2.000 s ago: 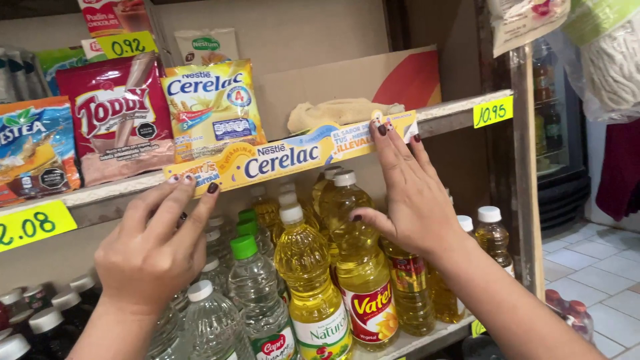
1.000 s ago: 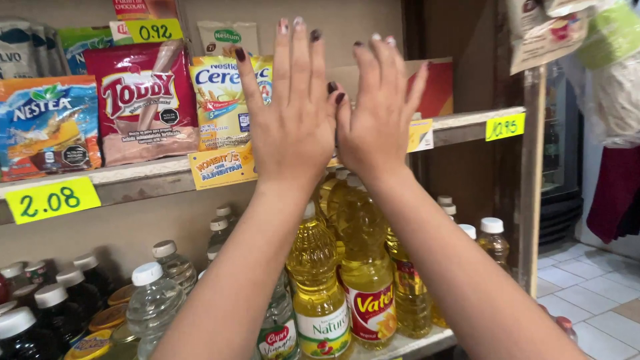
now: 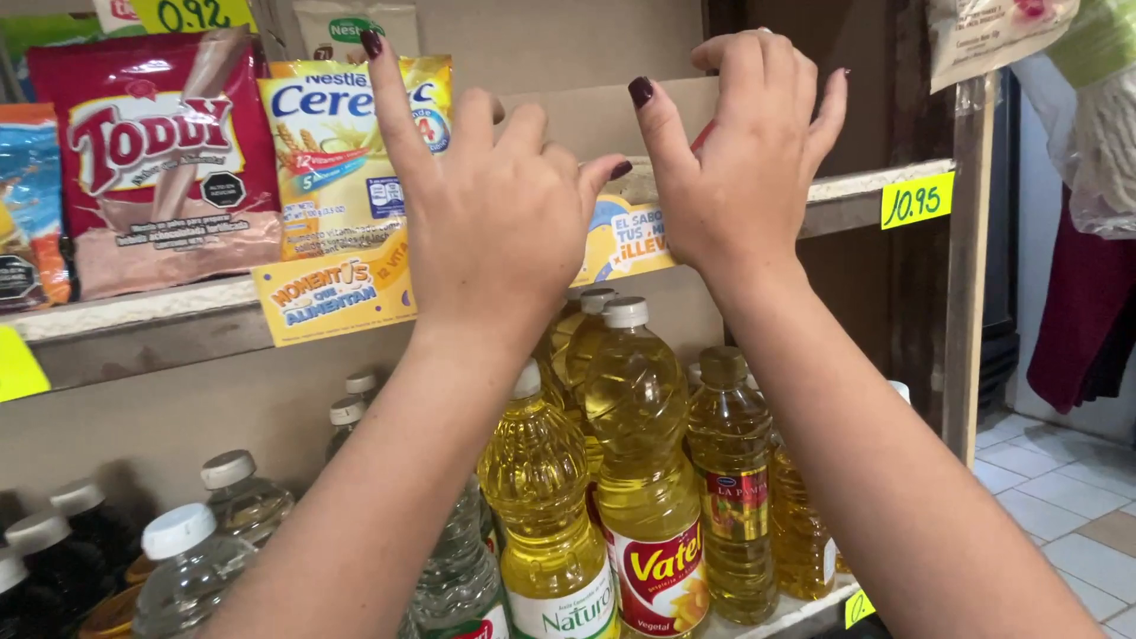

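Observation:
My left hand (image 3: 497,195) is raised in front of the upper shelf, its index finger pointing up and the other fingers partly curled; no object shows in it. It overlaps a yellow Cerelac bag (image 3: 328,169) and the printed shelf strip (image 3: 333,297). To its right, my right hand (image 3: 750,142) is up with fingers bent and slightly apart, the thumb towards the left hand. Nothing shows held there, though its palm side is hidden. Part of the strip appears between the two hands, along the shelf edge.
A red Toddy bag (image 3: 160,160) stands left of the Cerelac. Below are oil bottles, including a Vatel bottle (image 3: 652,497), and clear bottles (image 3: 191,559). A yellow price tag (image 3: 917,200) is on the shelf edge (image 3: 843,209). Plastic-wrapped goods (image 3: 1100,133) hang at the right.
Both hands were on the strip at the shelf edge, then rose with fingers straight and close together. Now they are farther apart with fingers bent. The view has moved nearer the shelf.

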